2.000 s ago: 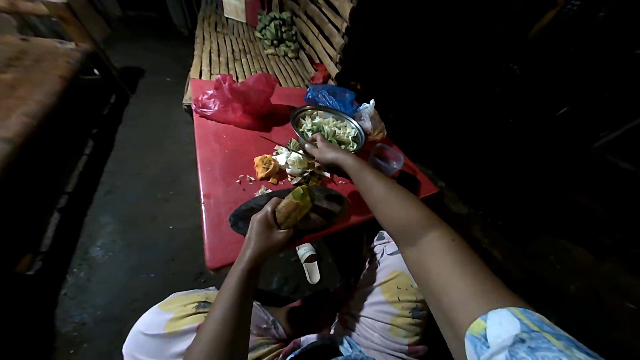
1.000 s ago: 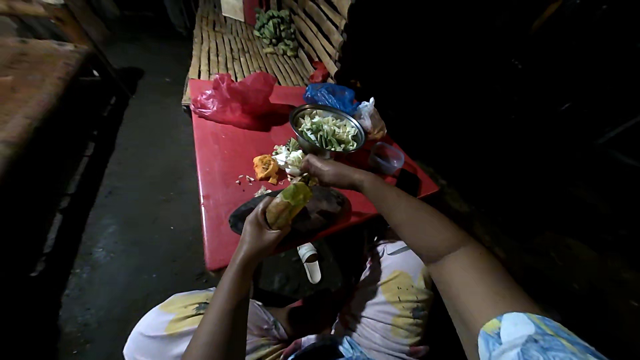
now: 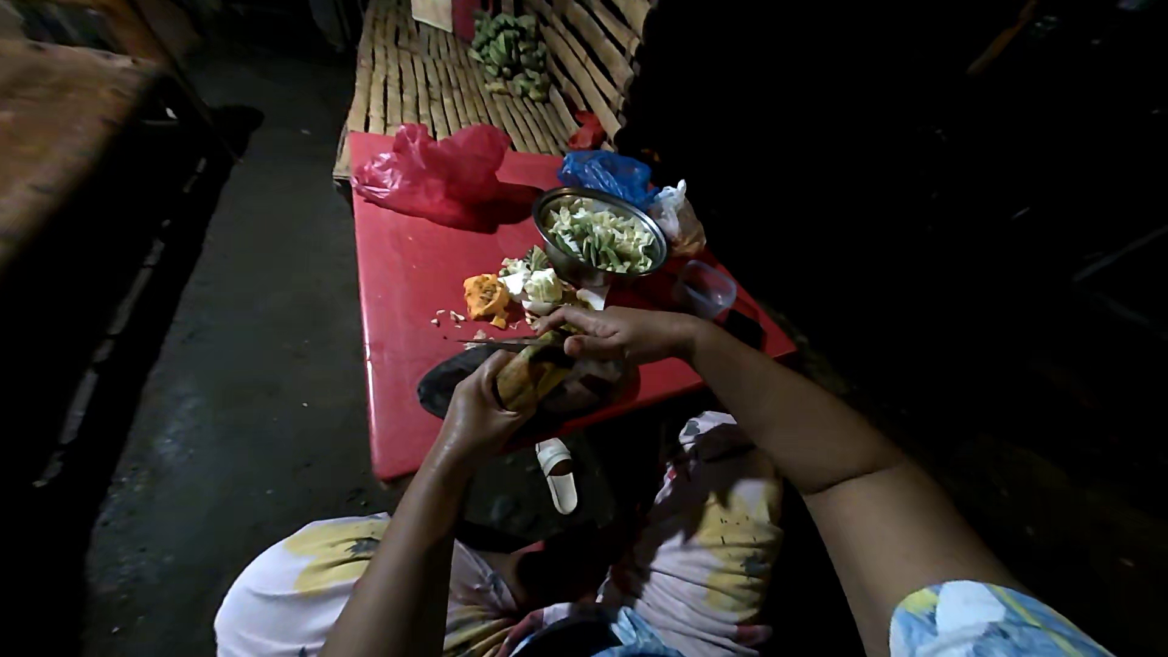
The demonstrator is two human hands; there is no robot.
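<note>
My left hand (image 3: pixel 482 401) grips a piece of yellow-green squash (image 3: pixel 529 372) above a dark round board (image 3: pixel 447 379) at the near edge of the red table (image 3: pixel 401 347). In my right hand (image 3: pixel 620 334) is a knife (image 3: pixel 500 342), its thin blade lying across the top of the squash and pointing left. Just beyond the hands are an orange squash chunk with seeds (image 3: pixel 485 297) and pale vegetable trimmings (image 3: pixel 540 285). Behind these stands a metal bowl (image 3: pixel 553 251) of cut cabbage and green pieces (image 3: pixel 602 237).
A pink plastic bag (image 3: pixel 438 169), a blue plastic bag (image 3: pixel 607 173), a clear bag (image 3: pixel 677 219) and a clear plastic container (image 3: pixel 705 289) lie on the table. Green bananas (image 3: pixel 511 50) rest on a bamboo bench (image 3: pixel 420 82). A white slipper (image 3: pixel 557 474) is on the floor below.
My right hand, near the bowl's lower rim two seconds ago, has come down toward me to the squash in my left hand. The knife blade now shows across the squash.
</note>
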